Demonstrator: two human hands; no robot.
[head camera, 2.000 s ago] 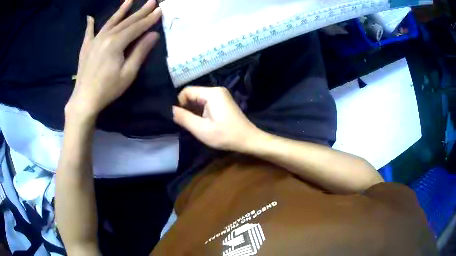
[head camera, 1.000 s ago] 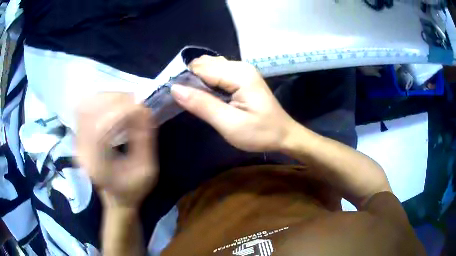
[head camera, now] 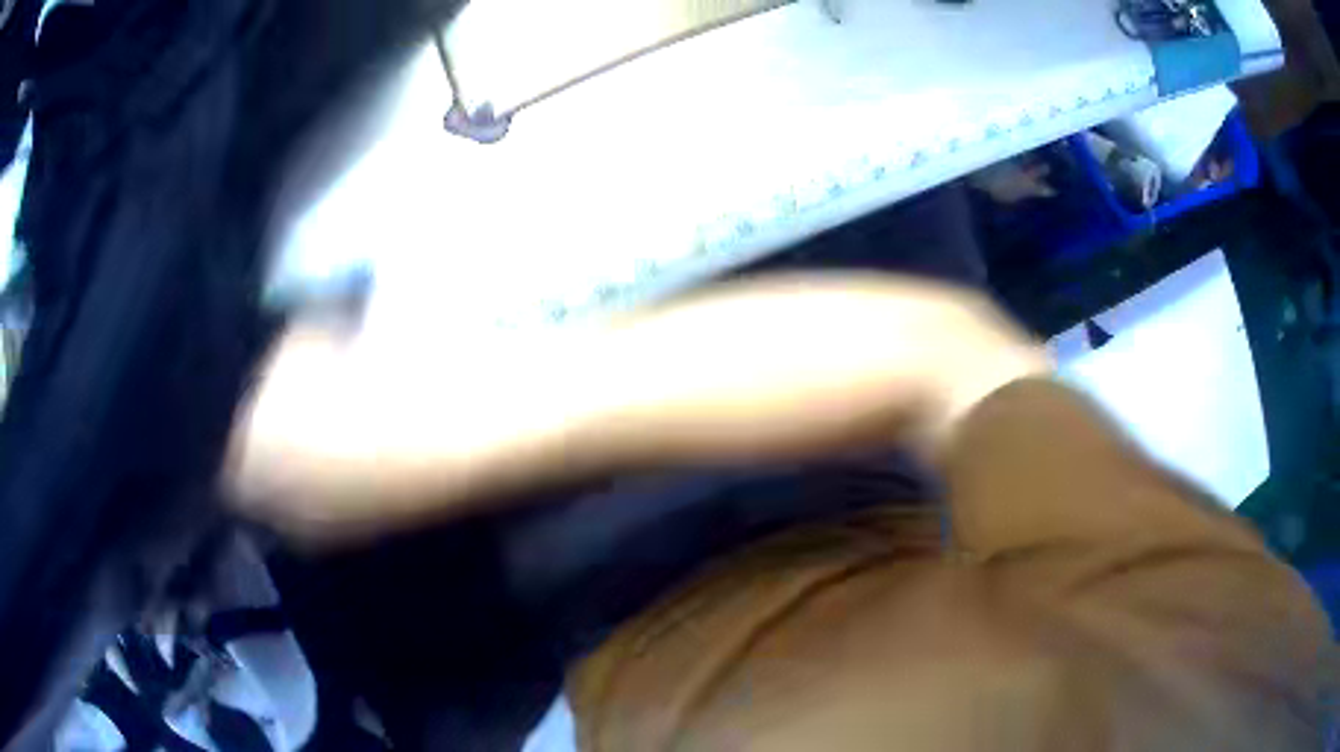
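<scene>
My right hand (head camera: 316,426) is at the left end of my outstretched arm, strongly blurred, and its fingers cannot be made out. It lies over or beside the black fabric (head camera: 132,294), which stands bunched and raised along the left side. A small blurred bluish-grey thing shows just above the hand; I cannot tell what it is or whether it is held. My left hand is not in view. The white panel of the cloth cannot be made out.
The white table (head camera: 705,147) has a measuring tape (head camera: 882,157) along its front edge and metal tools (head camera: 1168,18) at its far right. A blue basket (head camera: 1161,210) and a white board (head camera: 1183,382) are at the right. Black-and-white cloth pieces (head camera: 272,683) lie at lower left.
My right hand has swung far left from the folded strip. My left hand has gone out of view. The black fabric has shifted left and bunched up, exposing more table.
</scene>
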